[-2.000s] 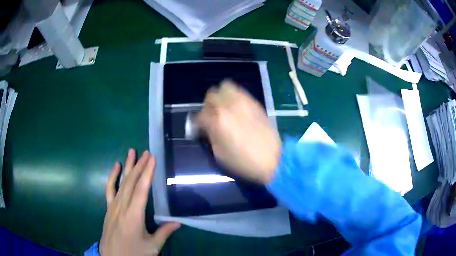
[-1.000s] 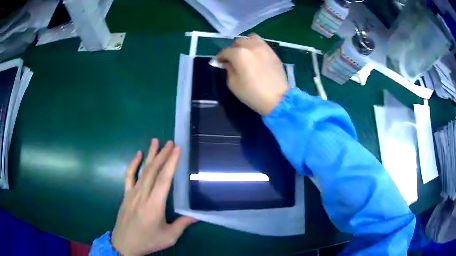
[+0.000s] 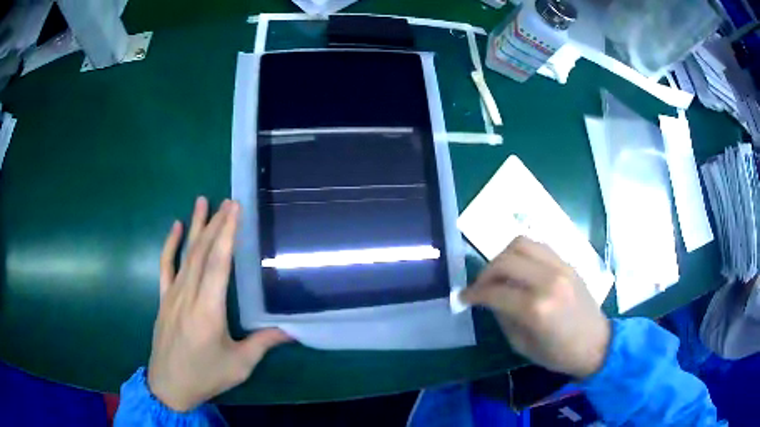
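Observation:
A dark glossy tablet (image 3: 350, 167) lies on a whitish translucent foam sleeve (image 3: 375, 327) that shows along its sides and bottom. My left hand (image 3: 196, 313) lies flat with fingers spread, its fingertips and thumb on the sleeve's lower left edge. My right hand (image 3: 542, 304) is beside the tablet's lower right corner, with a small white wipe (image 3: 457, 301) in its fingertips over the sleeve's right edge. A white smoothing board (image 3: 529, 208) lies just right of the tablet, partly behind my right hand.
A white tape frame (image 3: 471, 138) with a black block (image 3: 371, 32) and a cream stick (image 3: 486, 98) surrounds the tablet's top. A printed solvent bottle (image 3: 525, 42) stands at the upper right. Shiny liner sheets (image 3: 640, 204), a white strip (image 3: 687, 183) and stacked sleeves (image 3: 735, 213) lie right. A metal post (image 3: 96, 33) stands upper left.
My right hand has moved from the tablet's upper part down to its lower right corner with the wipe, uncovering the screen and the white board. My left hand keeps its place at the sleeve's edge.

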